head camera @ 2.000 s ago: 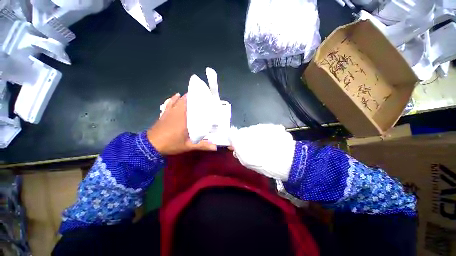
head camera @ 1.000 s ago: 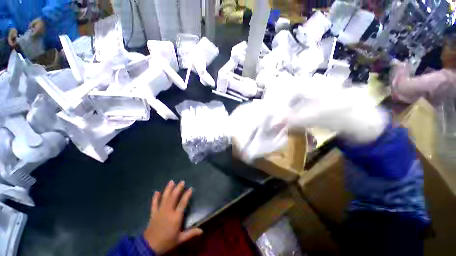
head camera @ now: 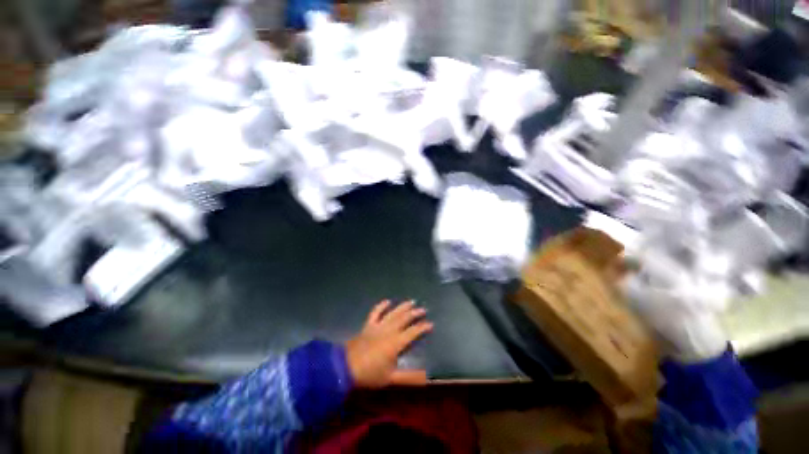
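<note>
The view is blurred. My left hand point(head camera: 386, 346), bare, rests on the dark bench near its front edge, fingers spread and empty. My right hand point(head camera: 679, 306), in a white glove, is at the right side of the brown parts box point(head camera: 577, 301); its fingers blur into the white parts, so I cannot tell whether it holds something. The antenna bag point(head camera: 482, 226) lies left of the box, with dark leads point(head camera: 506, 328) trailing towards the bench edge.
White camera housings point(head camera: 355, 133) are piled across the back and left of the bench point(head camera: 293, 275). More housings point(head camera: 683, 177) are heaped at the back right. A pale upright post point(head camera: 643, 97) rises among them. Brown cardboard shows below the bench edge.
The view has swung towards the right, then partly back. The housing held between both hands two seconds ago no longer shows there. My right hand has moved to the box's right side; my left lies flat.
</note>
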